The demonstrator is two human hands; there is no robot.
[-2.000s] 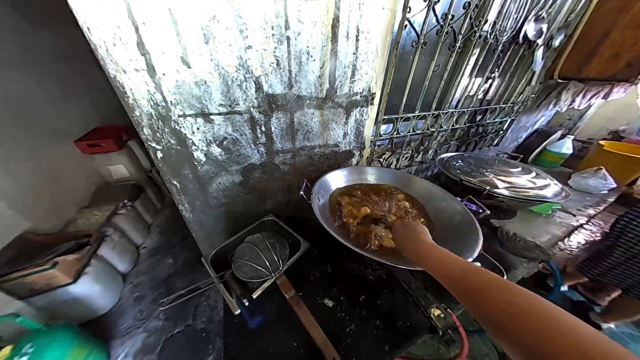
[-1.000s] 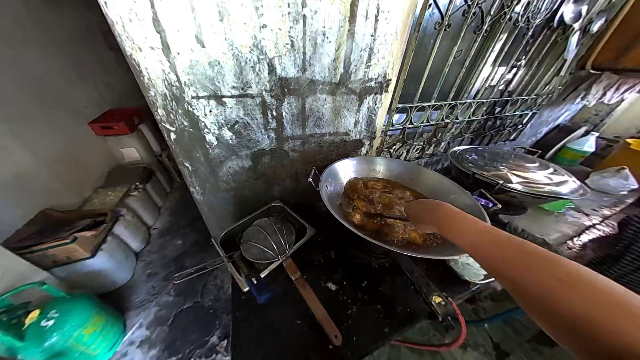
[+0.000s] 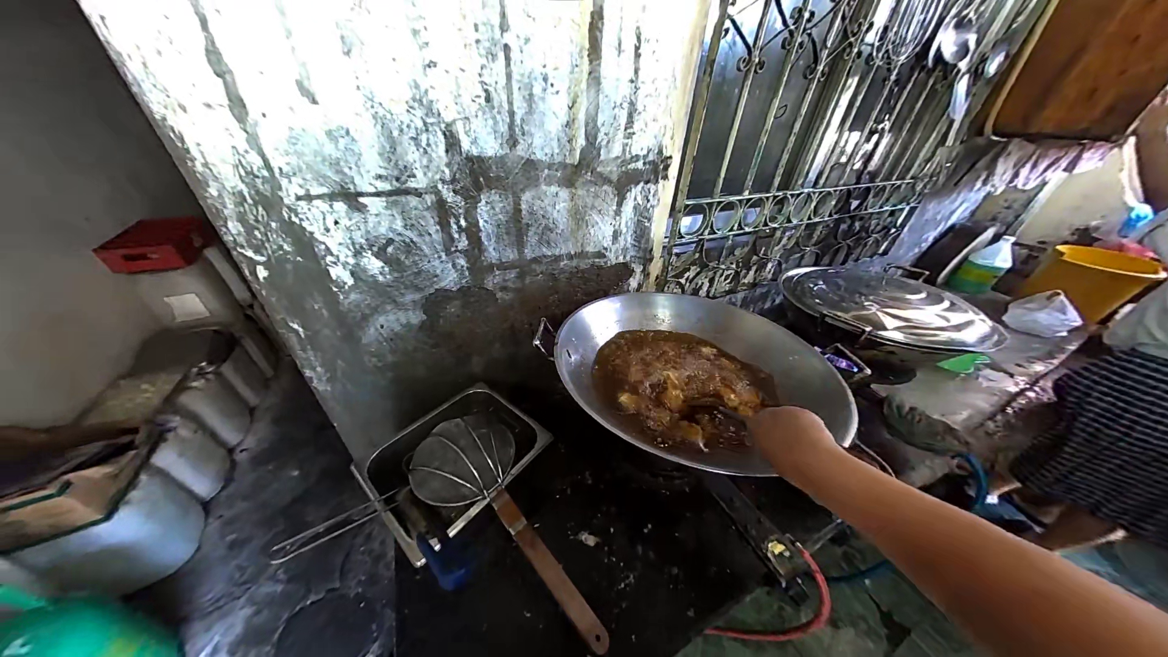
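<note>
My right hand (image 3: 792,440) reaches over the near right rim of a large metal wok (image 3: 703,315), closed around a utensil whose dark end dips into the food; its handle is mostly hidden by the fingers. Browned meat pieces in bubbling brown sauce (image 3: 680,383) fill the bottom of the wok. To the left, a wire skimmer (image 3: 463,461) with a flat wooden handle (image 3: 554,577) lies across a rectangular metal pan (image 3: 392,456). My left hand is out of the frame.
A lidded pan (image 3: 894,307) stands behind at the right. A red gas hose (image 3: 821,598) runs below the wok. Further right are a yellow bucket (image 3: 1090,274), a bottle (image 3: 985,265) and a person in a striped garment (image 3: 1104,447). A green gas cylinder (image 3: 87,630) stands lower left.
My right hand has moved within the wok and is now by its near right side. The meat pieces have shifted in the sauce. The person at the right is back in view.
</note>
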